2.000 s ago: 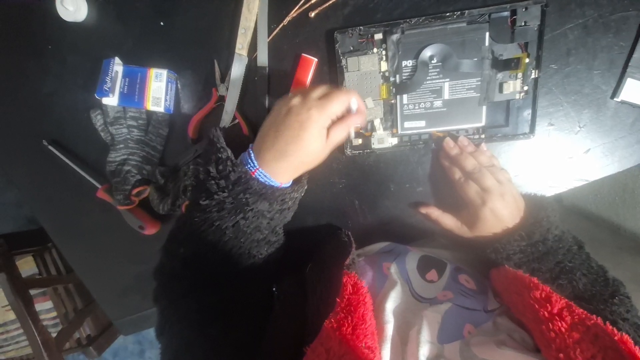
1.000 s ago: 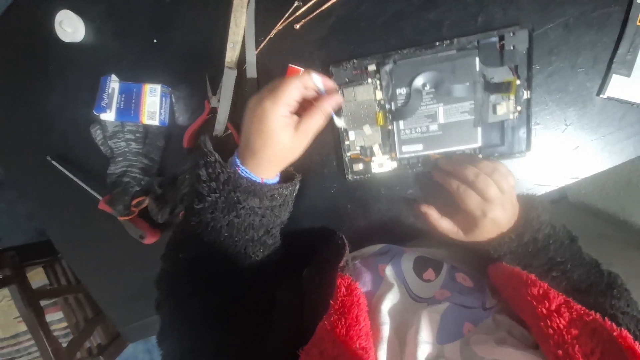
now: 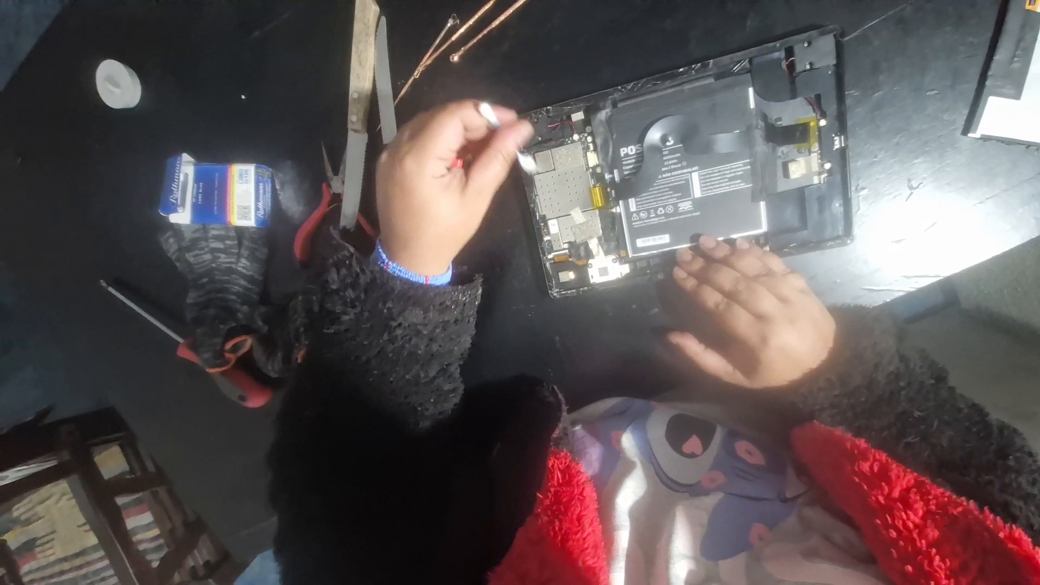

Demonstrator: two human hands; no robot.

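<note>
My left hand (image 3: 443,179), with a blue bead bracelet at its wrist, pinches a cotton swab (image 3: 489,114) between thumb and finger. One white tip of it is over the left edge of an opened tablet (image 3: 812,223), beside the metal-shielded circuit board (image 3: 563,180). A flat black battery (image 3: 691,199) with white print fills the tablet's middle, with a dark flex cable (image 3: 723,143) across it. My right hand (image 3: 751,313) rests palm down, fingertips at the battery's lower edge and the tablet's near rim, and holds nothing.
Left of my left hand lie red-handled pliers (image 3: 329,191), a knife with a worn handle (image 3: 357,106), a screwdriver (image 3: 236,378), a grey knitted glove (image 3: 223,276) and a blue-and-white box (image 3: 215,193). A white roll (image 3: 119,84) is at upper left, copper-coloured rods (image 3: 455,45) at top, a panel (image 3: 1007,89) at right.
My left hand still has the swab, whose tip has shifted slightly about the tablet's left edge. My right hand stays near the lower edge. The view has shifted a little.
</note>
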